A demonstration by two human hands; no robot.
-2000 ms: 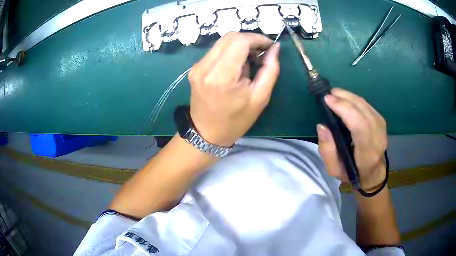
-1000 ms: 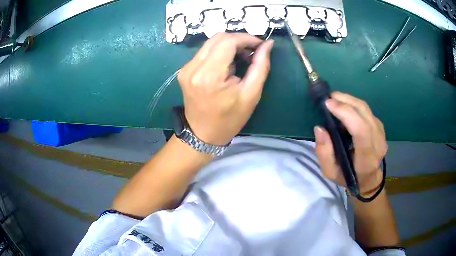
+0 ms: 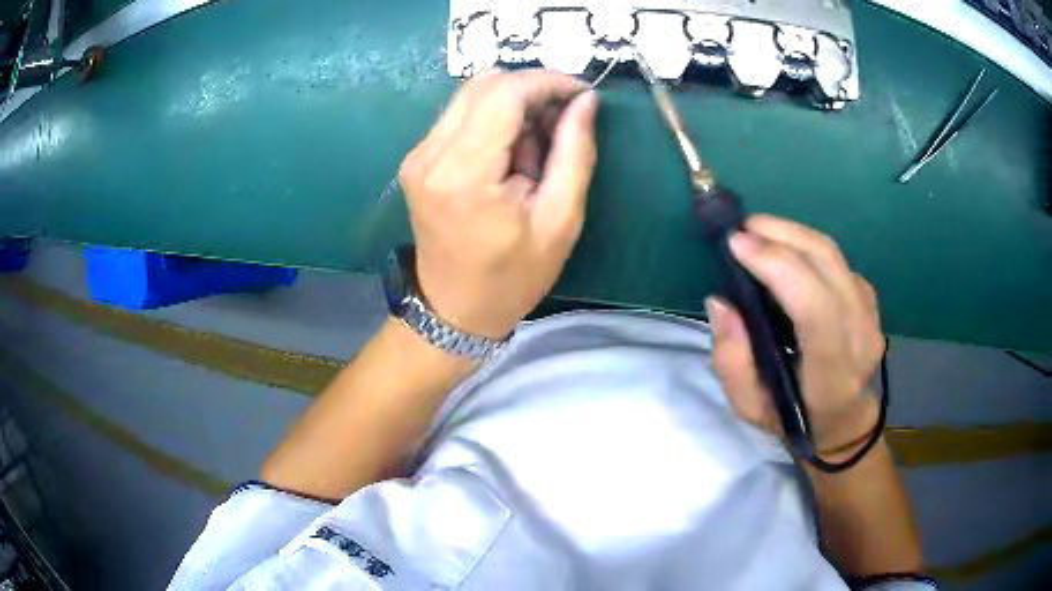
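Observation:
A grey-white multi-gang assembly (image 3: 738,25) lies at the top of the green bench, its scalloped edge towards me, with small metal parts between the lobes. My left hand (image 3: 496,191) pinches thin solder wire (image 3: 605,72) between thumb and finger; its end reaches the scalloped edge. My right hand (image 3: 808,335) holds the soldering iron (image 3: 756,306) by its black handle like a pen. The iron's metal tip is at the second gap from the left, close to the wire end. Whether tip and wire touch is too small to tell.
Silver tweezers (image 3: 948,129) lie on the green bench (image 3: 231,150) at right. A white-silver rail (image 3: 110,52) curves along the back at upper left. A blue bin or stool (image 3: 150,277) stands below the bench at left. The iron's black cord (image 3: 859,454) loops past my right wrist.
The assembly and tweezers now appear further right in view. The iron tip and wire end have shifted from the right-hand gap to gaps further left along the assembly. Both hands keep their grip.

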